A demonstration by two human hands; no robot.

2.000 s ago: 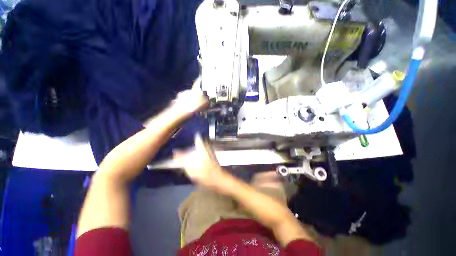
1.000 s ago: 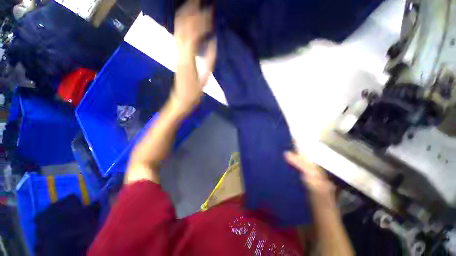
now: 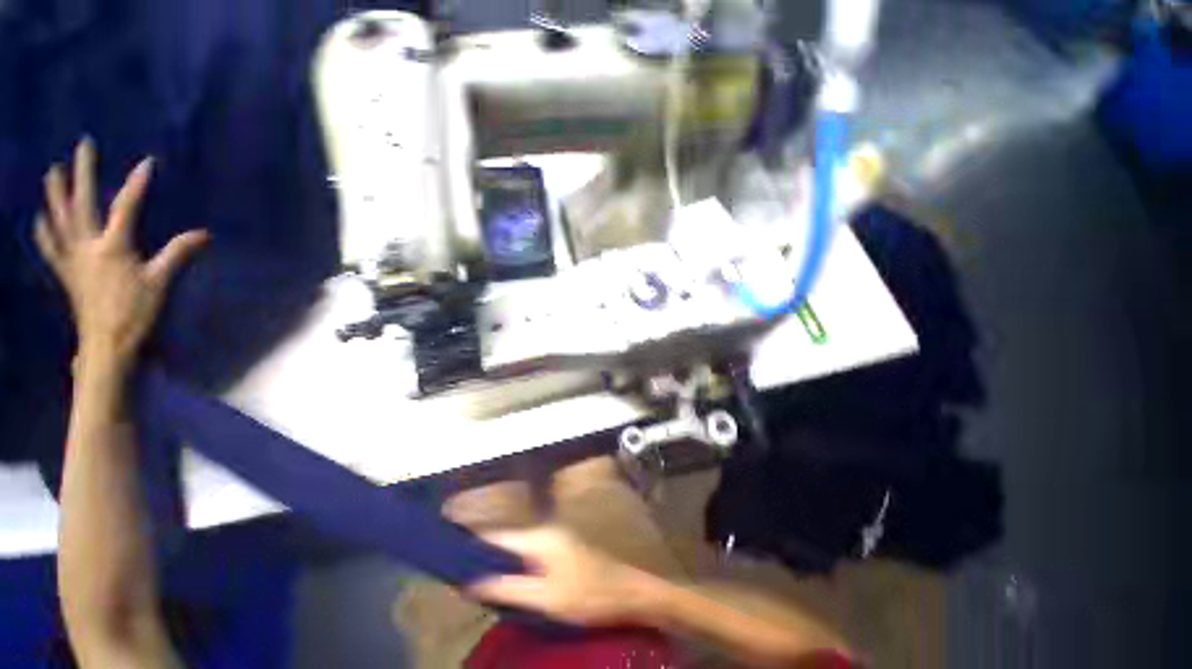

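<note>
A long narrow navy tube of the garment [image 3: 320,490] runs from the heap at the left down to my lap, stretched across the table's front edge. My right hand [image 3: 556,575] holds its end above my lap. My left hand [image 3: 105,268] is open with fingers spread over the navy cloth heap [image 3: 248,144] at the left. The off-white sewing machine [image 3: 386,144] stands in the middle. Its presser foot and needle area [image 3: 425,320] shows no cloth in it.
A phone [image 3: 514,220] stands behind the needle area. A blue hose [image 3: 821,216] hangs at the right of the machine. A lever linkage [image 3: 680,431] sticks out under the front edge. Dark cloth [image 3: 850,503] lies low at the right. A blue bin [image 3: 242,601] is at the lower left.
The view has swung back to the machine from the bins. My right hand still holds the tube end, now drawn lower over the lap. My left hand is spread over the heap.
</note>
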